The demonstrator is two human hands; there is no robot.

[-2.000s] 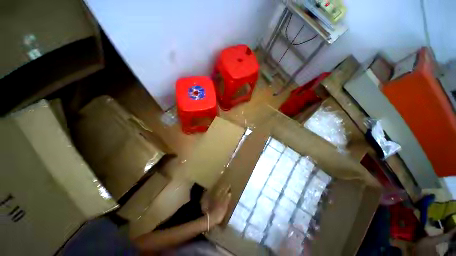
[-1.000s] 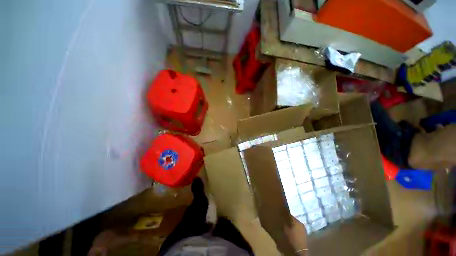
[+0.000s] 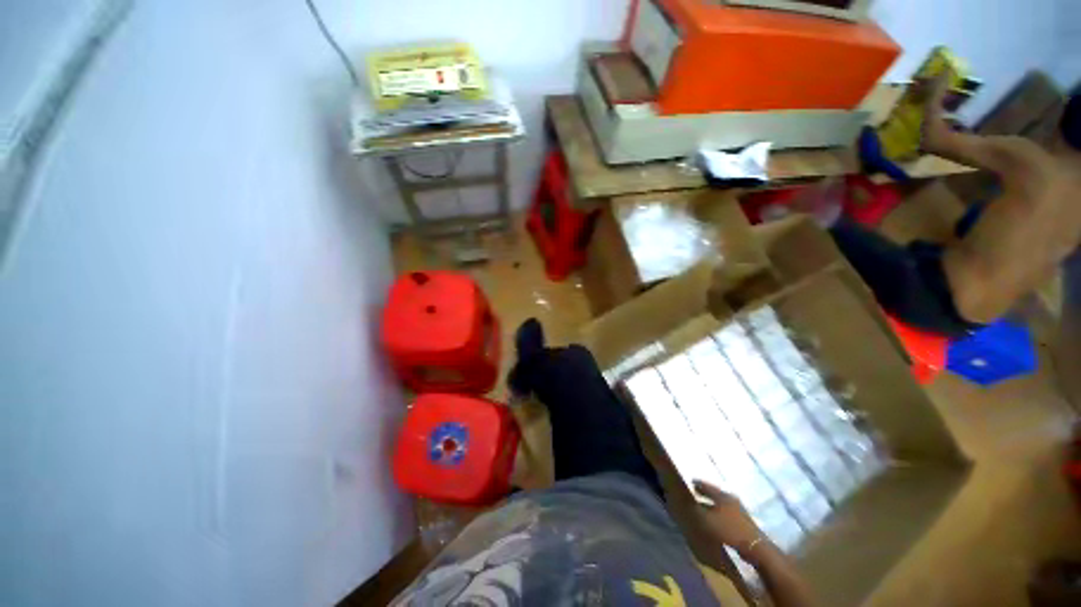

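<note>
A large open shipping carton (image 3: 907, 522) stands at the right front, with rows of small white boxes (image 3: 741, 409) in clear film inside. My right hand (image 3: 726, 517), with a thin band at the wrist, reaches over the carton's near side. Its fingers lie at the near edge of the rows, touching or just above them. They look apart, with nothing seen held. Loose clear film lies along the far side of the rows. My left hand is not in view.
Two red stools (image 3: 436, 326) stand by the wall at left. An impulse sealer (image 3: 424, 78) sits on a small stand. An orange shrink tunnel (image 3: 771, 59) stands on a table. A carton of clear bags (image 3: 666, 243) is behind. A seated person (image 3: 1008, 225) is at right.
The view has turned, bringing the sealer and the seated person into sight. My right hand has moved from the carton's near wall to the edge of the box rows.
</note>
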